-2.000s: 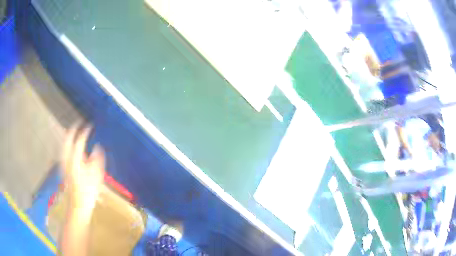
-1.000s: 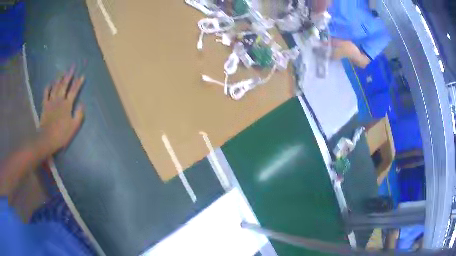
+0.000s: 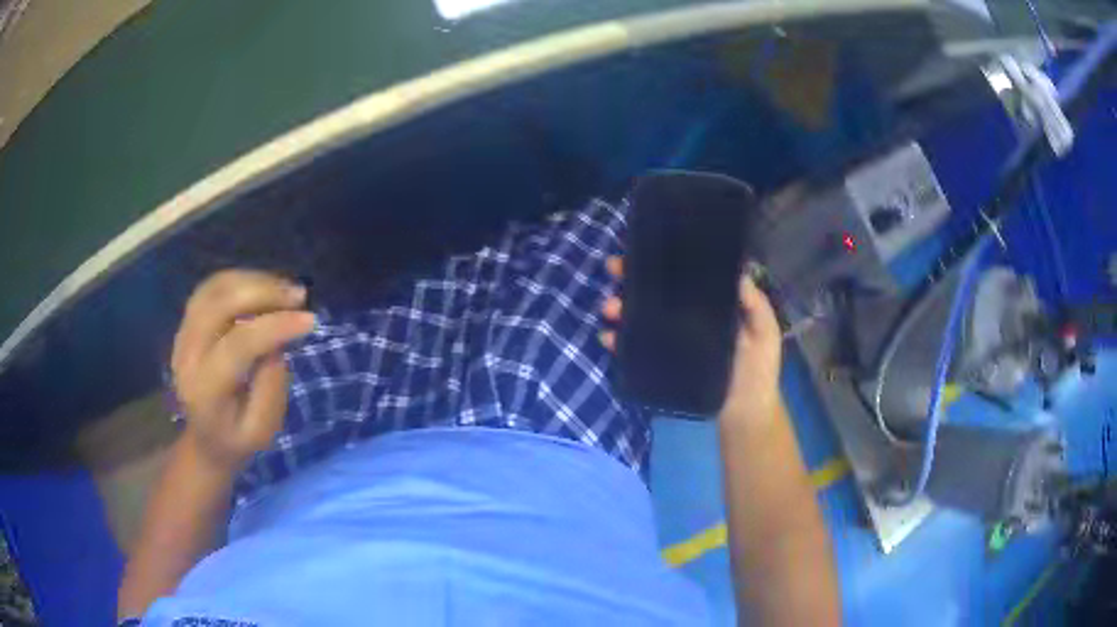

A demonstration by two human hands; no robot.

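Note:
My right hand (image 3: 757,337) holds a black phone-like slab (image 3: 686,294) upright over my lap, its dark face towards me. Fingertips show at its left edge and the thumb at its right edge. My left hand (image 3: 239,355) is raised at the left, apart from the slab, with its fingers curled. A tiny dark spot shows at its fingertips; I cannot tell whether it is something held.
The dark green bench (image 3: 245,86) with a pale curved edge crosses the top and left. Tan cardboard (image 3: 49,49) lies at the top left corner. At the right are grey machine parts (image 3: 968,465), a box with a socket (image 3: 897,196) and hanging cables above a blue floor.
The view has turned down from the bench, conveyor and units to my lap. My left hand has left the bench surface and is curled. The right hand with the black slab has come into view.

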